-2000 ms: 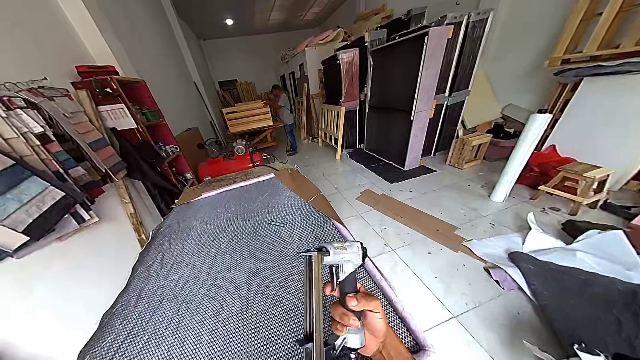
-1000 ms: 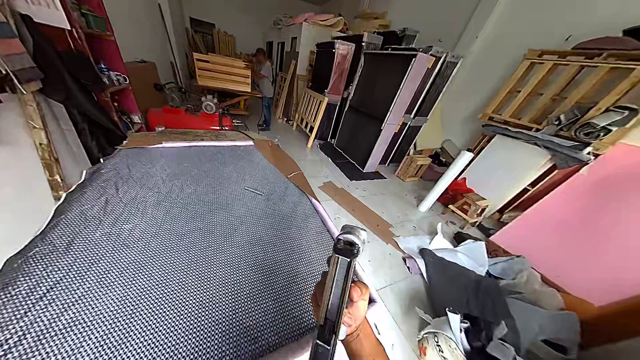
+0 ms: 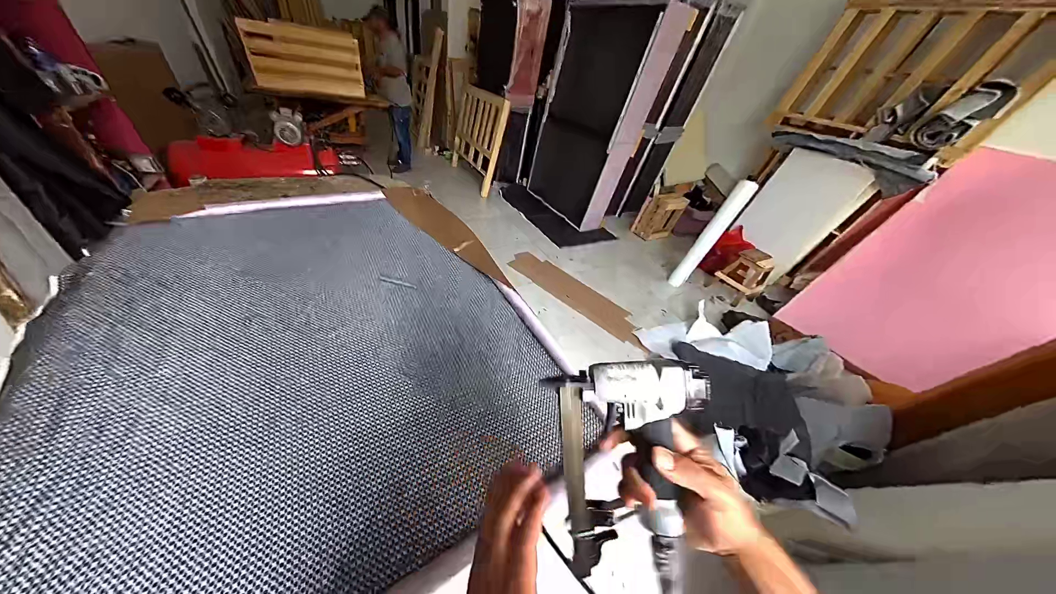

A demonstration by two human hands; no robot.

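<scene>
My right hand [image 3: 701, 487] is wrapped around the black grip of a pneumatic staple gun [image 3: 648, 392], whose nose points left over the edge of the work surface. An air hose fitting shows below the grip. To its left, my left hand [image 3: 511, 528] is raised near the fabric's edge, blurred, with fingers together; whether it holds anything is unclear. Black-and-white patterned fabric [image 3: 289, 371] lies spread over a large padded panel with pale foam [image 3: 536, 326] showing along its right edge. A small thin strip [image 3: 398, 281] rests on the fabric.
Fabric scraps [image 3: 792, 396] are heaped at right. Cardboard strips [image 3: 577, 293] and a white roll [image 3: 714, 233] are on the floor side. A red air compressor [image 3: 247, 161] stands beyond the panel, with a person [image 3: 392, 82] behind. Dark upholstered panels [image 3: 594, 107] stand upright; a pink sheet [image 3: 949, 272] leans right.
My left hand has come into view beside the staple gun. The staple gun has turned so its side faces me, nose to the left. The view has swung right and down.
</scene>
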